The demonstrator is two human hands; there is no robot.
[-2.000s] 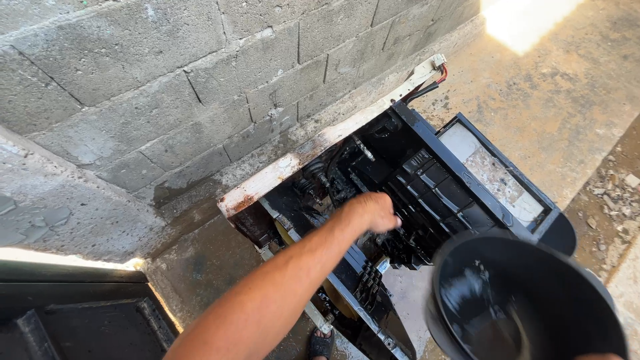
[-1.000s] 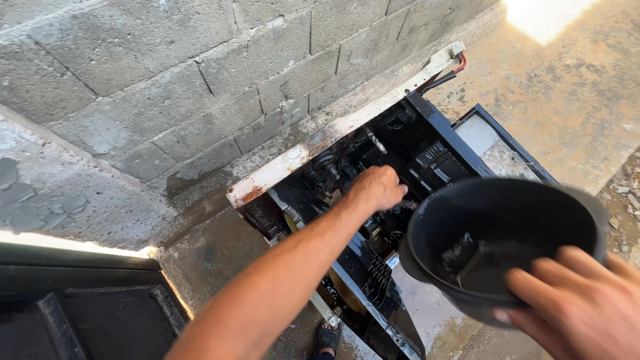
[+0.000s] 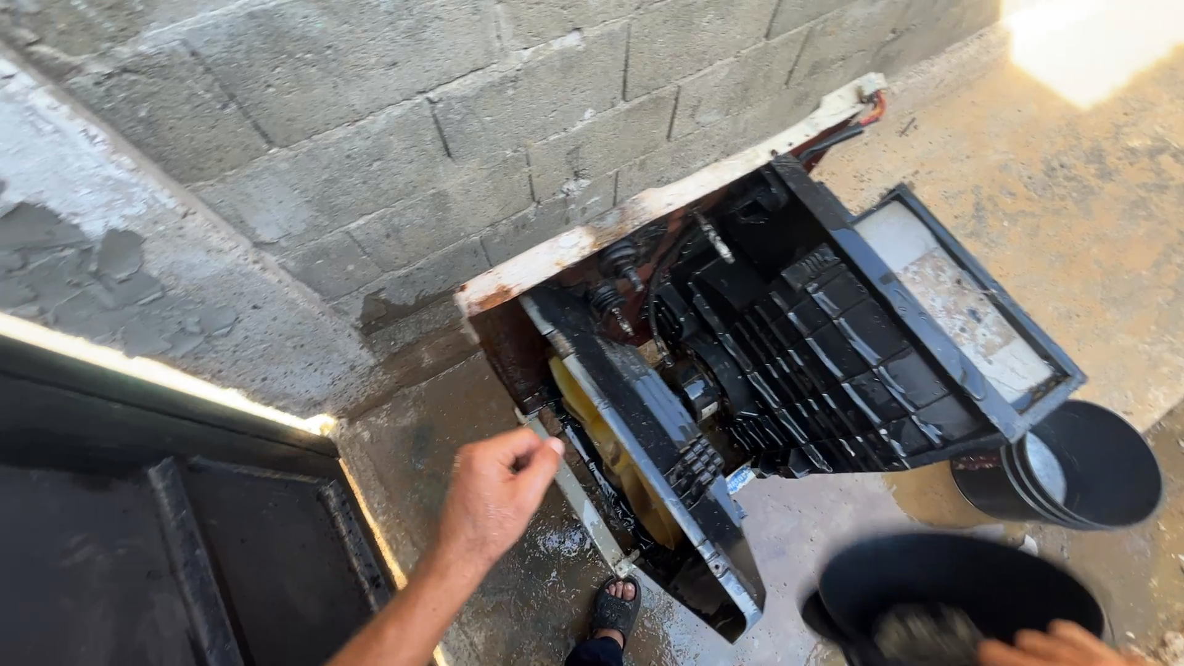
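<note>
My left hand (image 3: 499,495) is beside the lower left end of an opened, wet machine housing, its fingers curled and thumb pressed to the forefinger; nothing plainly shows in it. At the lower right edge my right hand (image 3: 1050,645), partly cut off, grips the rim of a black bowl-like tub (image 3: 962,578), blurred, with something dark inside. Within the housing are a yellow fan blade (image 3: 615,453), a small motor (image 3: 694,387) and a black ribbed plastic panel (image 3: 832,356). A rust-stained white panel (image 3: 638,217) runs along the wall side.
A concrete block wall (image 3: 370,157) rises behind the machine. A black-framed panel (image 3: 971,296) adjoins its right side, with a black bucket (image 3: 1101,462) on the ground below. At left stands a dark metal door (image 3: 83,527). My sandalled foot (image 3: 615,606) is on the wet floor.
My left hand has left the machine's interior and moved left and down to its near end. The black tub has moved down and right, and the bucket behind it now shows.
</note>
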